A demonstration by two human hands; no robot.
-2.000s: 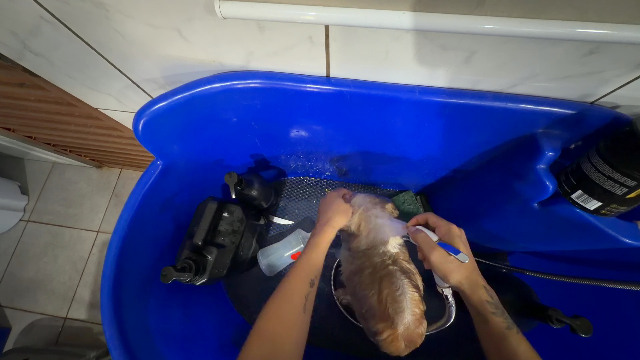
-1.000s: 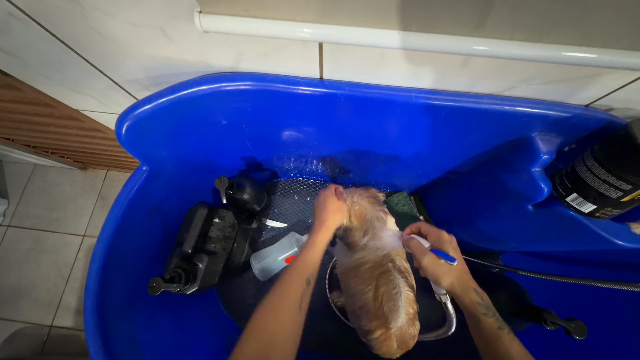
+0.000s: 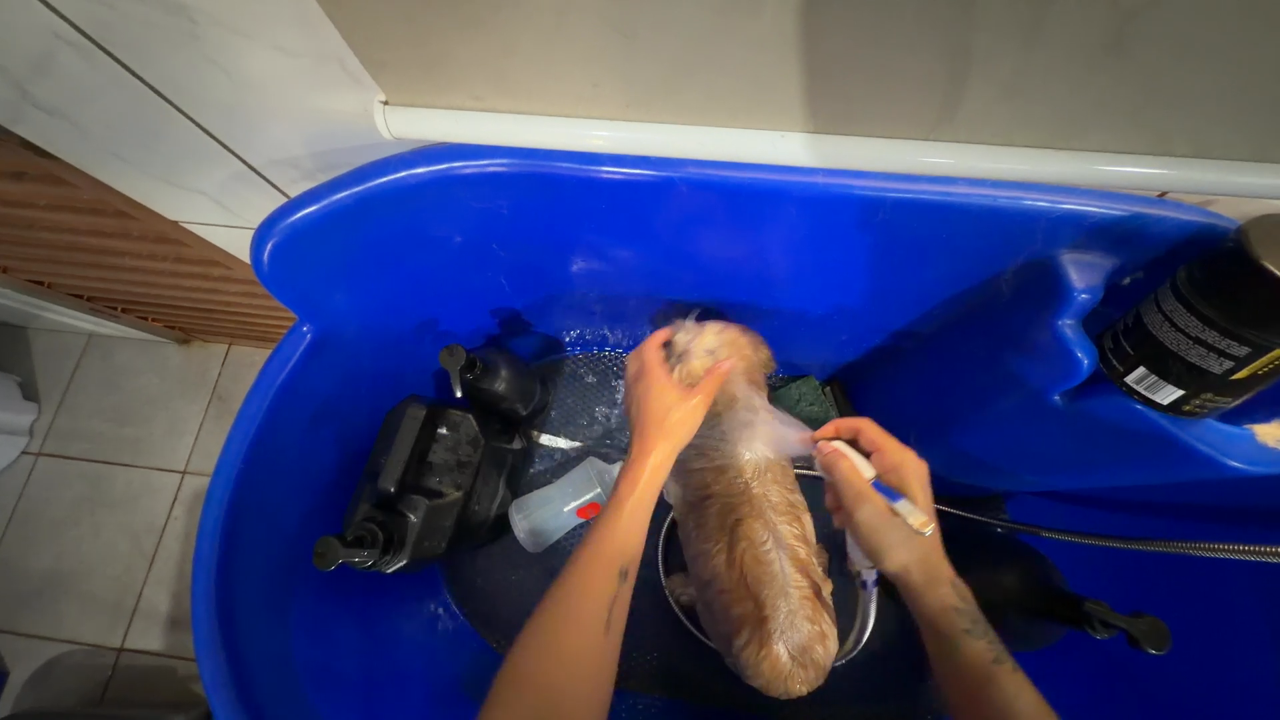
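A wet, light brown dog (image 3: 755, 540) stands in a blue plastic tub (image 3: 620, 230), its head toward the tub's far wall. My left hand (image 3: 672, 395) holds the side of the dog's head, thumb across the back of the head. In my right hand (image 3: 880, 490) is a white and blue shower sprayer (image 3: 850, 462), and its spray lands on the dog's neck and shoulder. A metal shower hose (image 3: 1110, 540) comes in from the right and loops around beneath the dog. Left of my left forearm lies a translucent plastic cup (image 3: 563, 503) with a red mark.
A black jug with a pump (image 3: 415, 490) and a black pump bottle (image 3: 495, 380) are at the tub's left. Another black pump bottle (image 3: 1030, 595) lies at right. A green sponge (image 3: 803, 400) is beyond the dog. A large black container (image 3: 1195, 335) rests on the right ledge.
My left hand has shifted on the dog's head, its thumb now over the back of the head. My right hand still holds the sprayer beside the neck. The view has tilted.
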